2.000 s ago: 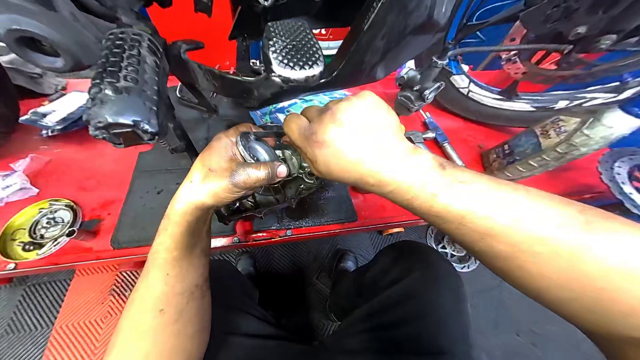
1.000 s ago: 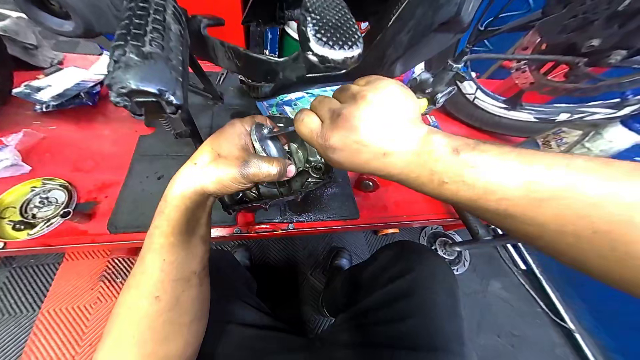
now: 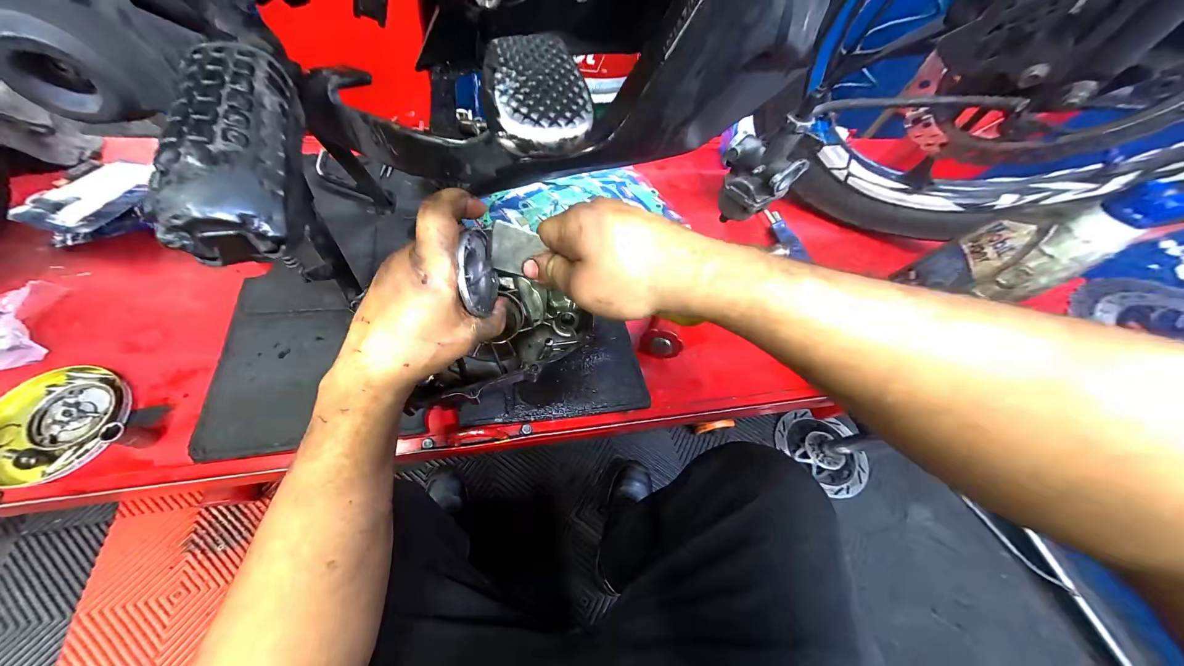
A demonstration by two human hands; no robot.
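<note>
My left hand (image 3: 416, 287) grips a round dark metal part, perhaps a piston (image 3: 477, 273), tilted so that its round face points right. Between thumb and fingers, my right hand (image 3: 615, 259) pinches a flat grey piece (image 3: 514, 250), whose left edge is beside the round part; whether they touch I cannot tell. Below both hands lies an oily metal engine casing (image 3: 546, 338) on a black mat (image 3: 601, 379). My left fingers hide some of the round part.
The red bench (image 3: 740, 370) bears a yellow dish of small parts (image 3: 65, 421) at left and a dark cylindrical piece (image 3: 661, 340) right of the mat. A motorcycle's footrest (image 3: 227, 157) and black frame overhang the bench. A bottle (image 3: 1017, 254) and a wheel (image 3: 888, 199) are at right.
The round part has turned and risen off the casing in my left hand. The flat grey piece now shows in my right hand, where a thin dark piece showed before.
</note>
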